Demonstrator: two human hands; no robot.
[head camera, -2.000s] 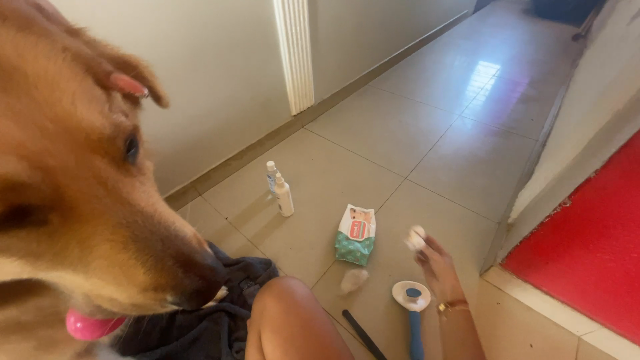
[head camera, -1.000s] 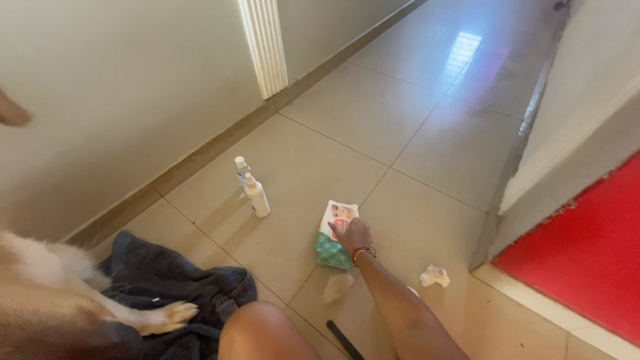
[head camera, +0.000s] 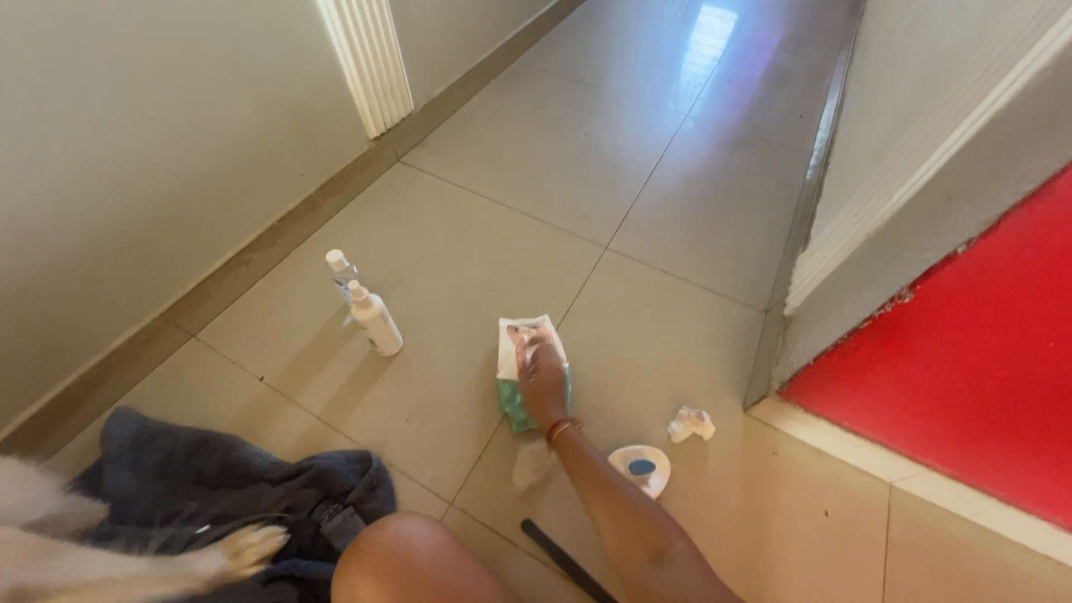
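Note:
My right hand (head camera: 540, 373), blurred, is on top of a green and white packet of wipes (head camera: 512, 394) on the floor; whether its fingers grip anything is not plain. My left hand is out of view. Close to my right forearm lie a pet brush (head camera: 658, 471) with a white head and blue centre, a dark stick-like tool (head camera: 565, 559) and a pale tuft of fur (head camera: 531, 466). A crumpled white wipe (head camera: 691, 425) rests to the right. A dog's paw (head camera: 254, 548) is on a dark towel (head camera: 209, 456) at the lower left.
A white spray bottle (head camera: 377, 321) and a clear bottle with a white cap (head camera: 341, 272) stand upright on the tiles, left of the packet. A wall (head camera: 167, 167) runs along the left. A red surface (head camera: 971, 360) with a pale edge strip is at the right.
Two seconds ago my right hand held a white wad; now the crumpled wipe lies on the floor and the hand is at the packet. The dog's head has left the view.

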